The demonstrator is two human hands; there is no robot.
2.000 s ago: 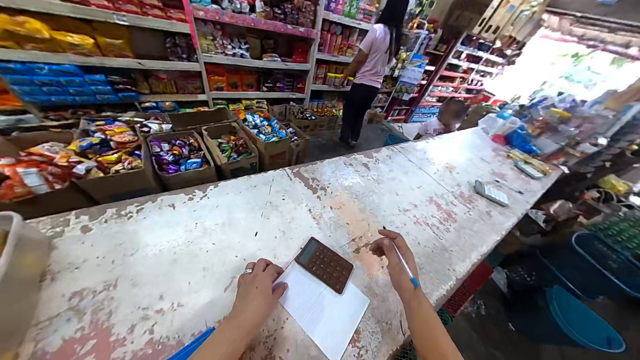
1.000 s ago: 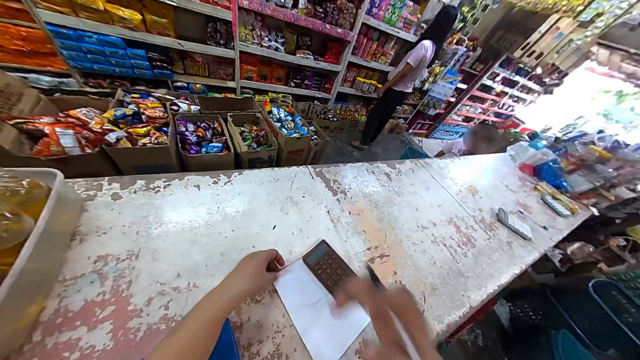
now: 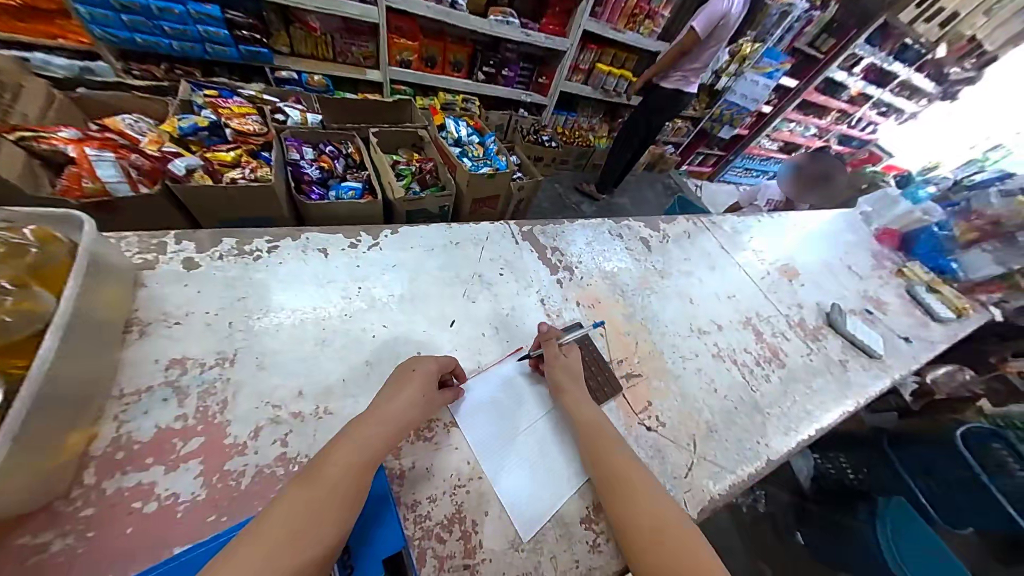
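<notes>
On the worn painted counter [image 3: 320, 320] lies a white sheet of paper or pad [image 3: 520, 448] with a red line along its top edge. My left hand [image 3: 424, 388] rests at its upper left corner, thumb and fingertips pinching the edge. In my right hand [image 3: 558, 360] is a pen [image 3: 572, 334], its dark tip at the paper's upper edge and its blue end pointing up to the right. A brown calculator [image 3: 598, 372] lies just right of the paper, partly hidden by that hand. A blue object [image 3: 376, 528] shows below my left forearm.
A whitish bin [image 3: 96, 320] with bagged yellow contents stands at the left. Across the counter are cardboard boxes of snack packs [image 3: 332, 172], stocked shelves and a standing person [image 3: 664, 88]. Another person [image 3: 788, 188] is by the far edge. A grey device [image 3: 856, 330] lies at the right.
My right hand, blurred over the calculator and paper a second ago, now holds the pen at the paper's top edge. The calculator, earlier on the paper's upper part, now lies to its right.
</notes>
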